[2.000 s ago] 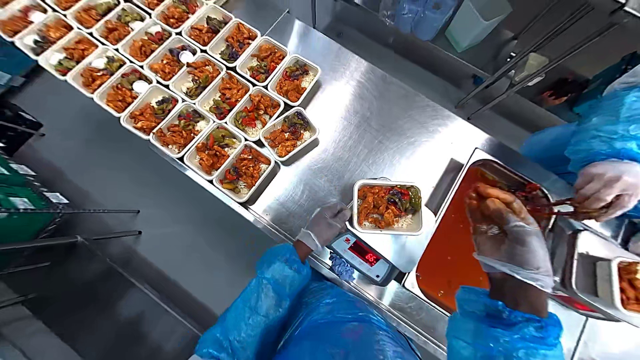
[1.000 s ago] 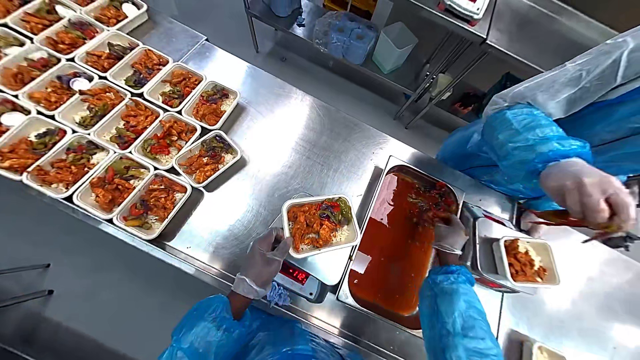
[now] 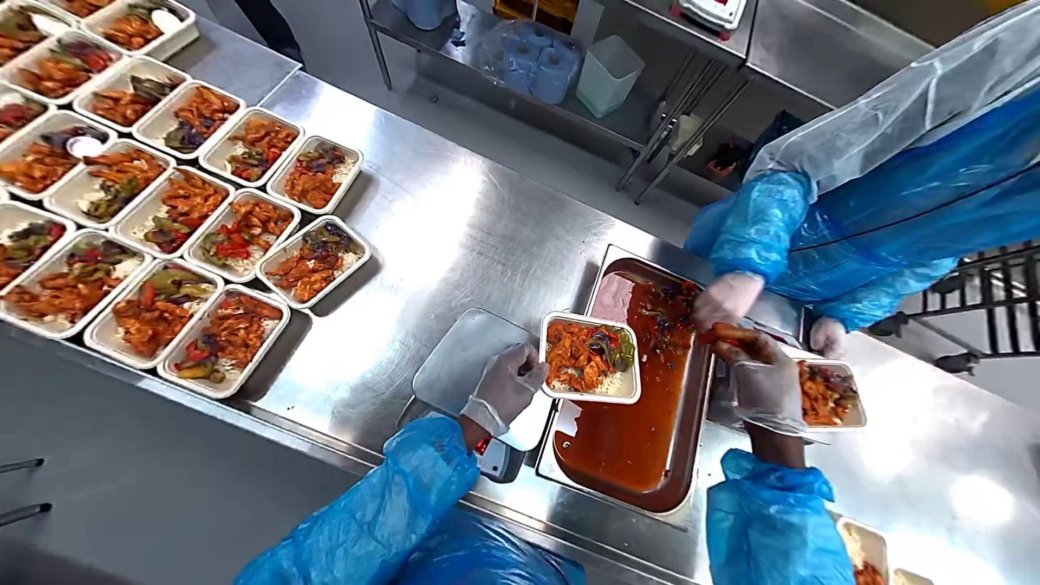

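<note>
My gloved left hand (image 3: 508, 388) grips the left rim of a white food tray (image 3: 591, 357) filled with rice, sauced meat pieces and peppers. The tray is held partly over a steel pan of red sauce (image 3: 626, 447) and the edge of a digital scale (image 3: 465, 366). Beyond the pan's right rim, my gloved right hand (image 3: 764, 378) has its fingers closed around a reddish-orange piece of food. Dark vegetable pieces lie at the pan's far end, where a co-worker's gloved hand (image 3: 729, 299) reaches in close to my right fingers.
Many filled trays (image 3: 223, 341) stand in rows on the left of the steel table (image 3: 406, 244). Another filled tray (image 3: 829, 394) is right of the pan. The co-worker in blue sleeves stands across the table. Behind is a shelf with blue paper rolls (image 3: 540, 69) and a white bin (image 3: 609, 77).
My left hand has lifted the tray off the scale and moved it right, over the pan's edge. My right hand has left the pan with food. The co-worker's hand has come to the pan.
</note>
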